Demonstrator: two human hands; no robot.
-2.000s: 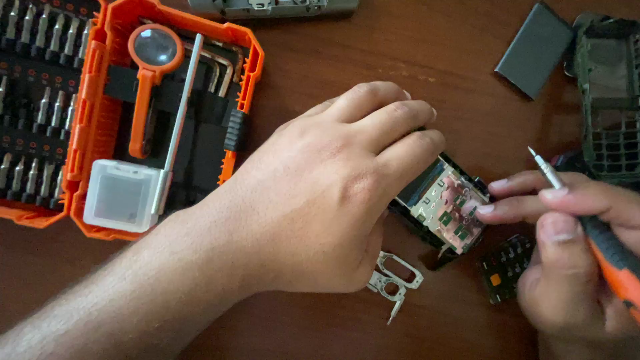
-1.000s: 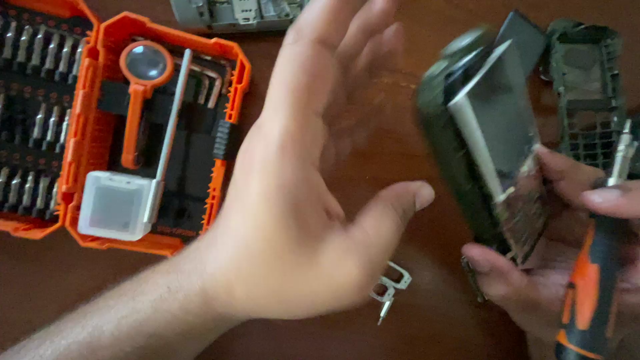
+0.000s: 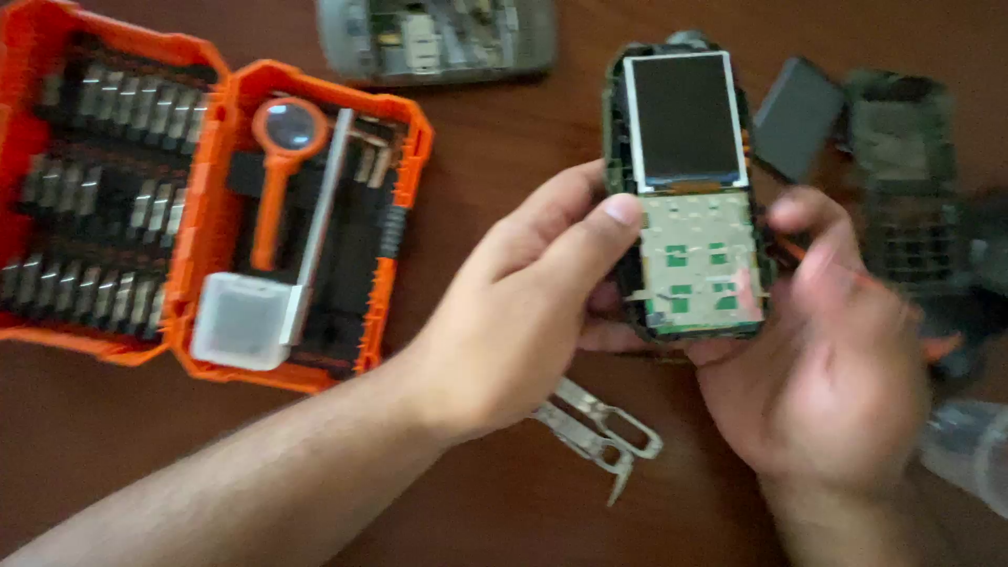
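Note:
An opened mobile phone (image 3: 697, 264) stands nearly upright in my grasp, its screen (image 3: 687, 118) at the top and the bare keypad circuit board below. My left hand (image 3: 520, 299) grips its left edge, the thumb on the front beside the board. Blurred by motion, my right hand (image 3: 835, 354) is at the phone's lower right; its palm lies by the lower edge. An orange and black screwdriver (image 3: 866, 279) is in the right hand, mostly hidden behind the fingers. Below the left hand lies a thin metal bracket (image 3: 598, 429).
An open orange bit case (image 3: 209, 228) with bits, a magnifying glass (image 3: 272, 173) and a small clear box (image 3: 240, 321) is at left. Another opened device (image 3: 437, 39) lies at the top. A battery (image 3: 797, 118), a phone housing (image 3: 902, 165) and a clear container (image 3: 969, 449) are at right.
My left hand, open and apart from the phone one second ago, now grips it. The phone has turned so its screen and board face up toward the view.

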